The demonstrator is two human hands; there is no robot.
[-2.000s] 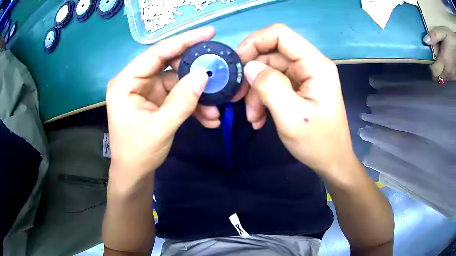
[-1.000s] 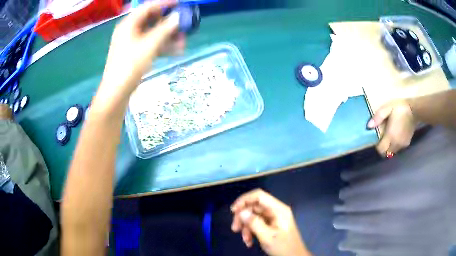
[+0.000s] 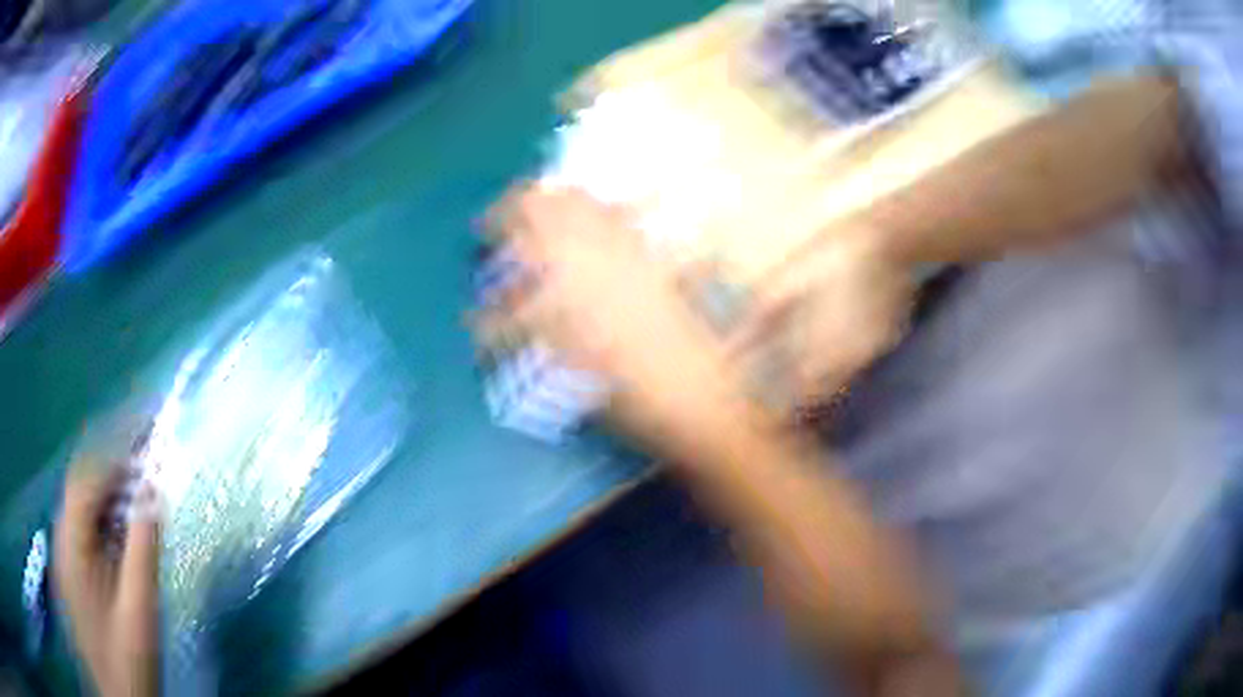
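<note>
The frame is strongly blurred. My left hand [image 3: 102, 552] is low at the left edge, beside the left end of the clear tray [image 3: 375, 429] with the pale pieces [image 3: 259, 422]. Something dark shows between its fingers; whether it is held is unclear. My right hand [image 3: 579, 279] reaches over the bench at the front left edge of the white sheet [image 3: 634, 157]. A dark disc-like thing [image 3: 498, 272] shows at its fingertips; I cannot tell if it is gripped.
A blue bin [image 3: 102, 225] with dark parts stands at the upper left, beside a red container [image 3: 48, 225]. Another person's hand [image 3: 845, 313] is near the tan board [image 3: 763, 191] at the right. A container of black parts [image 3: 859, 61] stands on the board.
The view has swung right and tilted. My left hand has come down from the top to the tray's left end. My right hand has moved from below the bench edge up to the white sheet.
</note>
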